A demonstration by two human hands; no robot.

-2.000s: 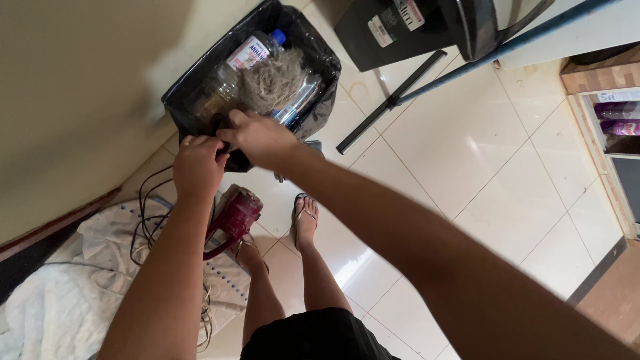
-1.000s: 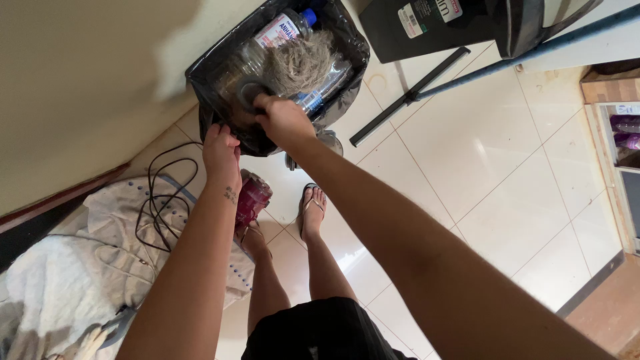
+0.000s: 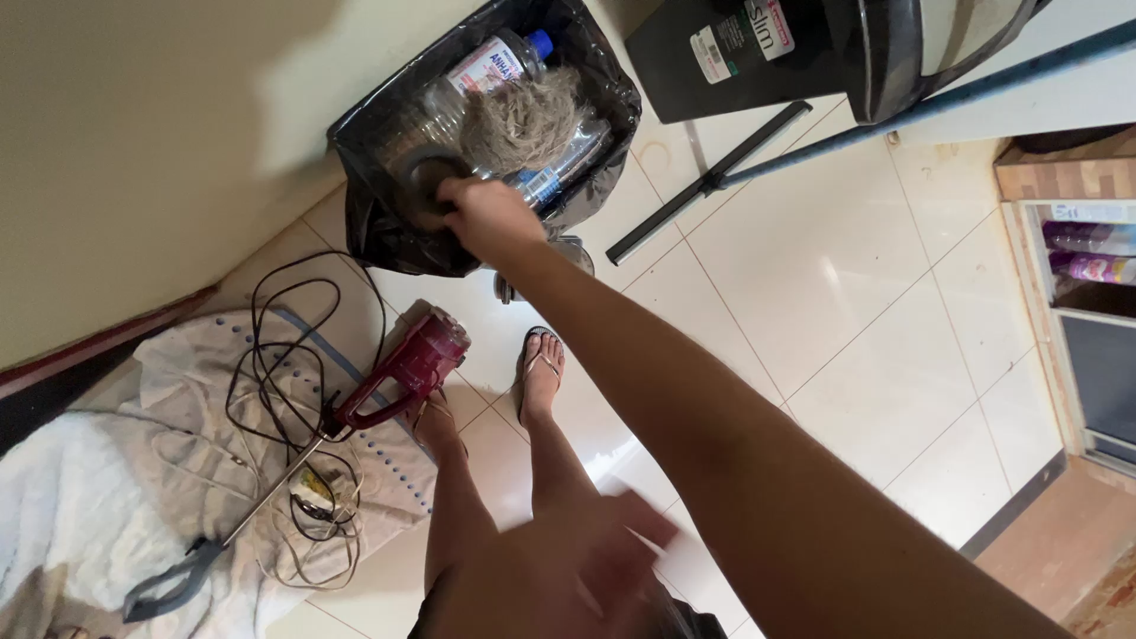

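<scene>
A bin lined with a black plastic bag [image 3: 368, 226] stands by the wall. Inside lie a clear plastic bottle with a blue cap [image 3: 497, 64], a clump of grey fibrous waste [image 3: 524, 120] and another clear bottle [image 3: 568, 169]. My right hand [image 3: 488, 217] grips the edge of a dark round part [image 3: 430, 173] at the bin's near left side. Blurred by motion, my left hand [image 3: 612, 550] is low in the view over my lap; its fingers look apart and nothing shows in it. A red handheld vacuum cleaner [image 3: 413, 359] with a black cord lies left of my feet.
Cloths [image 3: 186, 399] cover the floor at left, under cords and the vacuum's tube. A squeegee [image 3: 710, 182] with a blue pole lies right of the bin, below a black lidded bin [image 3: 745, 53]. A grey-lidded container [image 3: 568, 253] sits near my feet. Open shelving [image 3: 1038, 266] stands far right.
My left hand has left the bag's rim and come back toward my body. My right hand stays at the bin on the dark round part. More of the red vacuum shows now.
</scene>
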